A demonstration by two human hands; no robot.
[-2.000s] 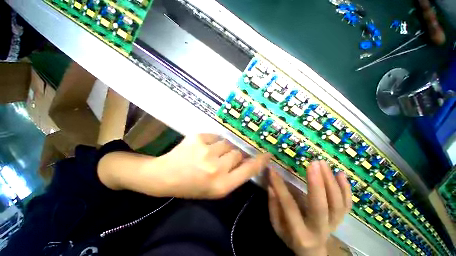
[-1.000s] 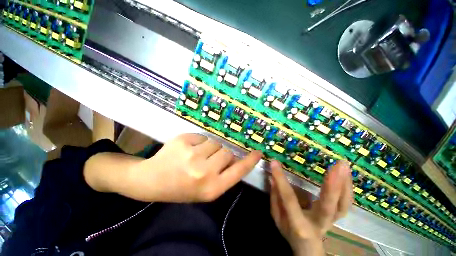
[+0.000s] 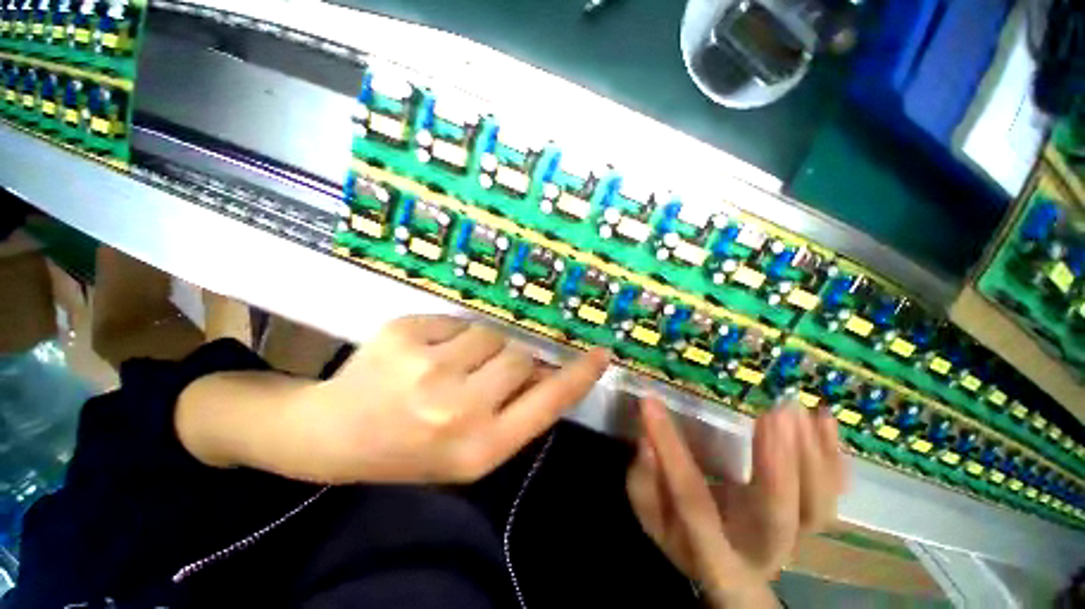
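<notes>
A long green circuit board panel (image 3: pixel 559 244) with two rows of small boards lies on the conveyor (image 3: pixel 238 179), running from the centre to the lower right. Each board carries a yellow block (image 3: pixel 588 313) and blue parts. My left hand (image 3: pixel 399 405) is at the panel's near edge, its index fingertip touching or just beside the edge, the other fingers curled, holding nothing visible. My right hand (image 3: pixel 732 500) is palm up at the near rail, fingers apart and slightly blurred, its fingertips by the panel's near edge, with nothing visible in it.
Another panel (image 3: pixel 71 83) lies at the upper left, beyond a gap in the conveyor. A round metal dish (image 3: pixel 747 50) and blue bin (image 3: pixel 910 71) stand on the green bench. A cardboard tray (image 3: pixel 999 256) with green boards is at the right edge. Cardboard boxes (image 3: pixel 137 303) are below left.
The panels, dish and bench things have shifted left in the view, and more of the cardboard tray shows at the right. My hands keep nearly the same pose at the near edge.
</notes>
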